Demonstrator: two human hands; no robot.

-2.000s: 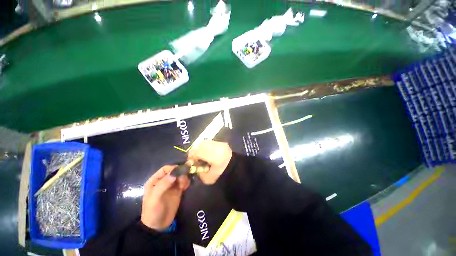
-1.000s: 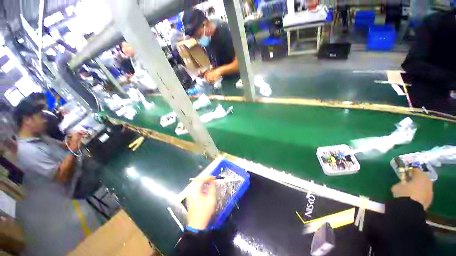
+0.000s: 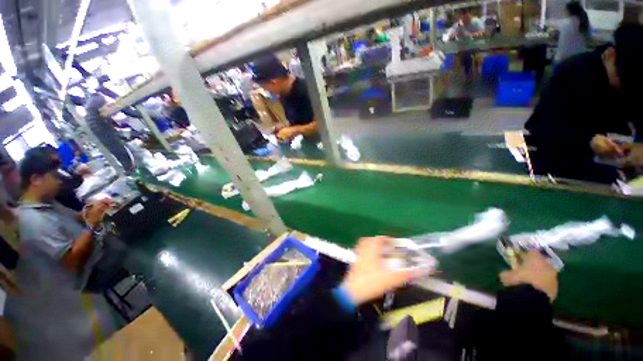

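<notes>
My left hand [image 3: 374, 271] is on the near side of a white electronic unit [image 3: 417, 259] at the belt's near edge and grips it; the fingers are blurred. A clear plastic bag [image 3: 469, 231] trails from this unit to the upper right. My right hand [image 3: 532, 273] is over a second unit [image 3: 549, 256], fingers down at its edge; it covers much of the unit, and whether it holds a tool is hidden. Another plastic bag [image 3: 589, 231] trails right from that unit. The blue parts bin [image 3: 280, 303] holds small metal parts and a pale strip [image 3: 288, 264].
The green belt [image 3: 366, 206] runs across the view. A grey post [image 3: 224, 151] stands beyond the bin. A dark object [image 3: 403, 340] lies on the near mat. A person [image 3: 53, 211] works at left; others sit across the belt. A cardboard box [image 3: 144, 337] is at lower left.
My left hand has moved from the parts bin to the nearer unit on the belt. My right hand stays at the second unit. The view has shifted, and the bin appears lower and further left.
</notes>
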